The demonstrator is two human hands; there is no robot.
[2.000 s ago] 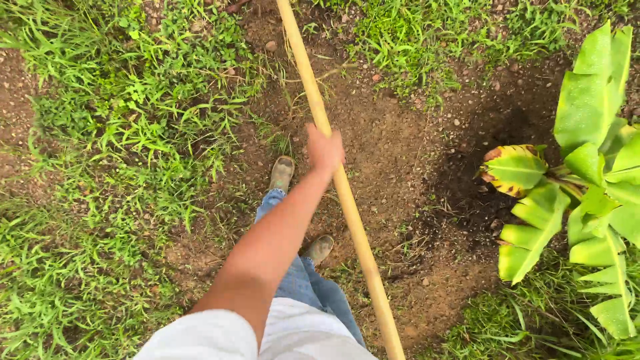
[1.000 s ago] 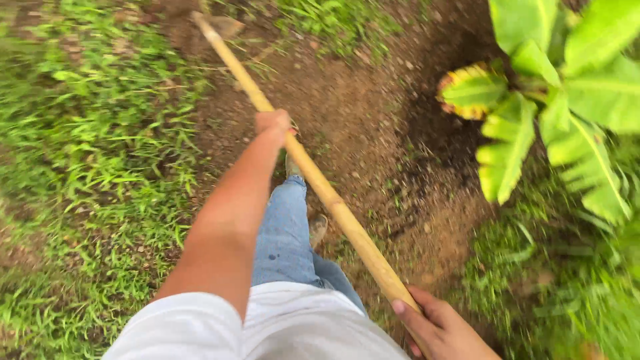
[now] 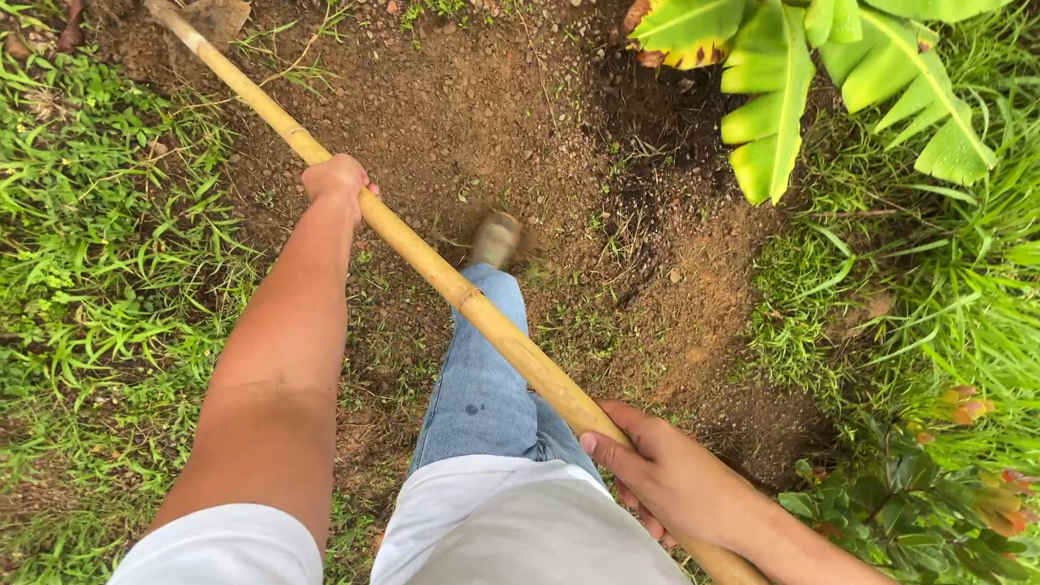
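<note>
A long bamboo handle [image 3: 418, 253] runs from the top left to the bottom right across my body. Its far end meets a flat metal blade [image 3: 215, 20], like a hoe's, resting at the soil with its lower part in brown earth. My left hand [image 3: 335, 180] is closed around the handle at its upper half. Nearer my waist, my right hand [image 3: 662, 467] wraps the lower part of the handle, thumb on top.
A young banana plant [image 3: 768, 106] with a browned leaf stands at the top right. Grass and weeds [image 3: 106, 244] grow at the left. My boot [image 3: 494, 240] is on bare soil. A leafy shrub [image 3: 902, 504] is at the lower right.
My right hand, out of view two seconds ago, now holds the handle's lower part. The handle has tilted further, and its blade end has come into view at the top left. The view has shifted.
</note>
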